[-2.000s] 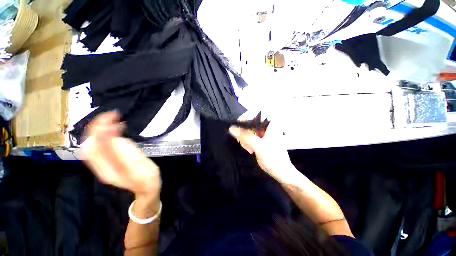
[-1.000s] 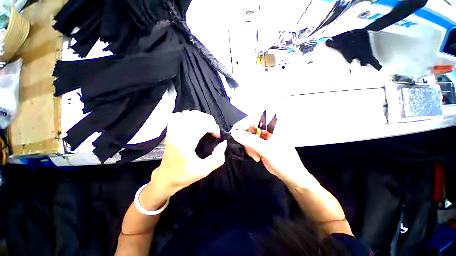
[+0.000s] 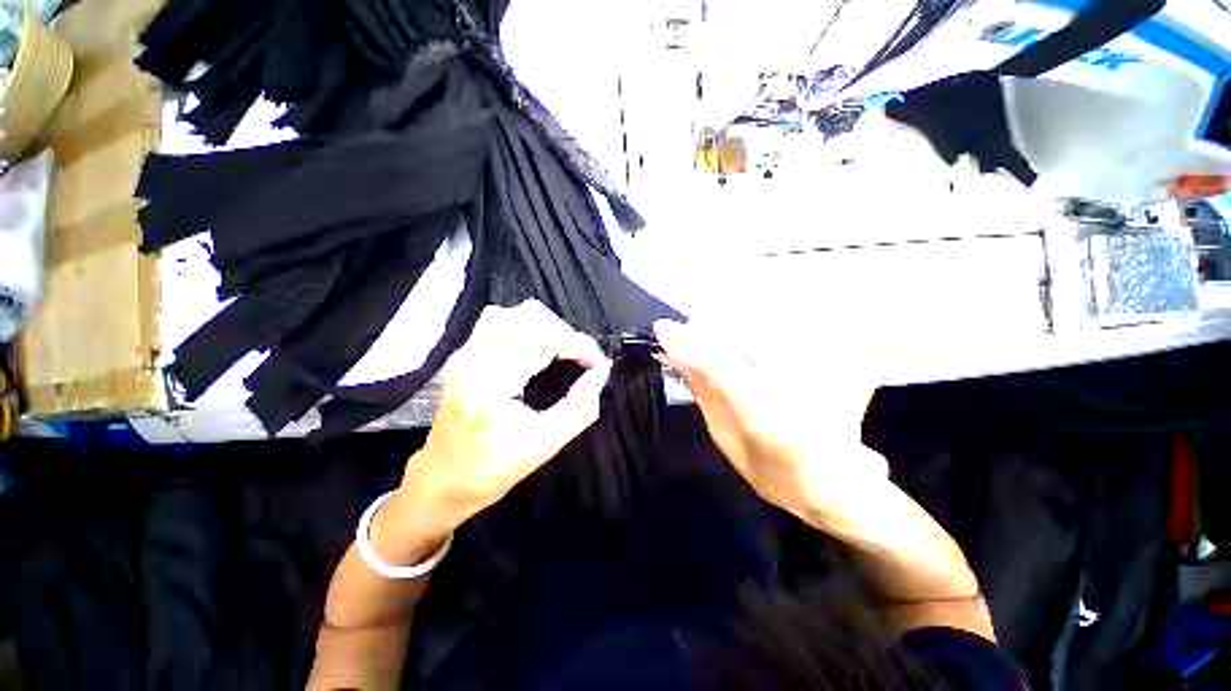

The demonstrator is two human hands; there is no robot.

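Note:
A large fan of black strips [image 3: 365, 189] lies on the left of the white table, and part of it runs down over the table edge to my hands. My left hand [image 3: 506, 405] pinches a strip end between thumb and fingers at the edge. My right hand [image 3: 776, 405] is close beside it, fingertips at the same strips. A thin dark and yellowish glint of the snips [image 3: 643, 343] shows at my right fingertips. The rest of the snips is hidden by the hand.
The white machine bed [image 3: 905, 304] spans the right. A brass-coloured part [image 3: 724, 154] sits near the needle area. A black scrap [image 3: 961, 128] hangs at upper right. Brown cardboard [image 3: 101, 230], a beige ringed roll [image 3: 35, 84] and a plastic bag [image 3: 22, 243] are at left.
My left hand has come from the left to the strip ends and pinches there. My right hand has turned, and the snips' blades, earlier pointing up and away, now lie at the strips.

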